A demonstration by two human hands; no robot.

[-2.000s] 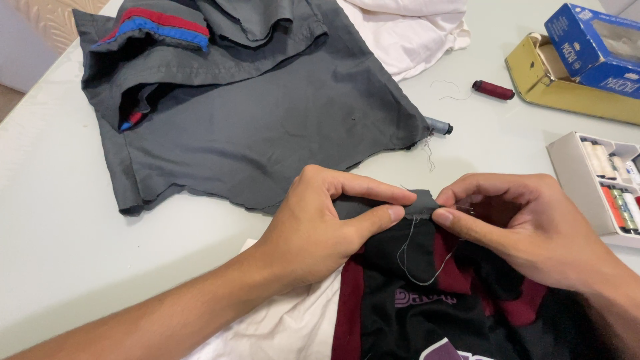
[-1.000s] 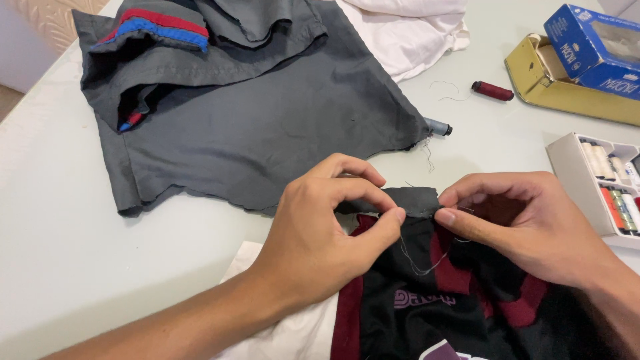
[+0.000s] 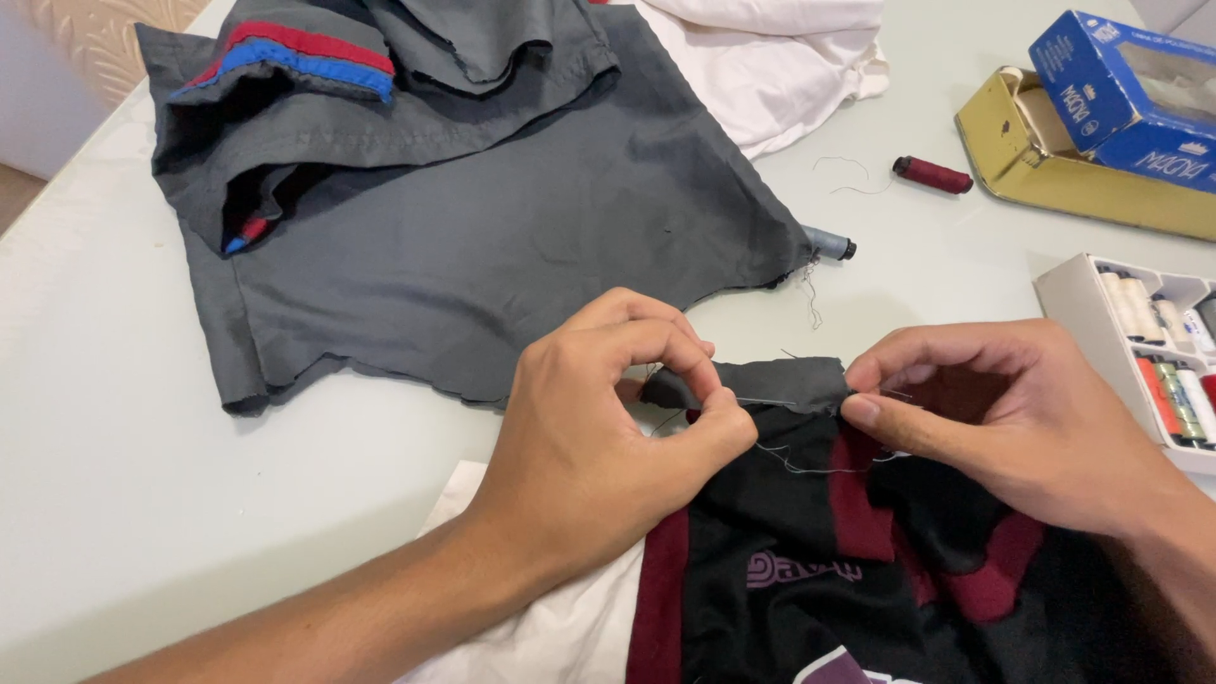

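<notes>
Between thumb and index finger, my left hand point(image 3: 617, 418) pinches a sewing needle point(image 3: 768, 402), which points right along a grey fabric strip point(image 3: 784, 380). The strip's right end is gripped by the fingertips of my right hand point(image 3: 997, 418). Under the strip lies a black and maroon garment point(image 3: 760, 513) with purple print, touching the strip's lower edge. A loose light thread point(image 3: 807, 469) loops below the strip over the black cloth. Whether the needle passes through cloth at its tip cannot be told.
A large grey garment point(image 3: 475, 247) with red and blue trim spreads across the table. White cloth point(image 3: 779, 66) lies behind it. At right are a maroon thread spool point(image 3: 933, 176), a grey-blue spool point(image 3: 828, 242), a yellow tin point(image 3: 1092, 190), a blue box point(image 3: 1092, 123) and a white spool tray point(image 3: 1092, 332).
My left hand has drawn back left from the strip's middle, where its fingertips were two seconds ago, and more of the strip shows. My right hand keeps its hold at the right end.
</notes>
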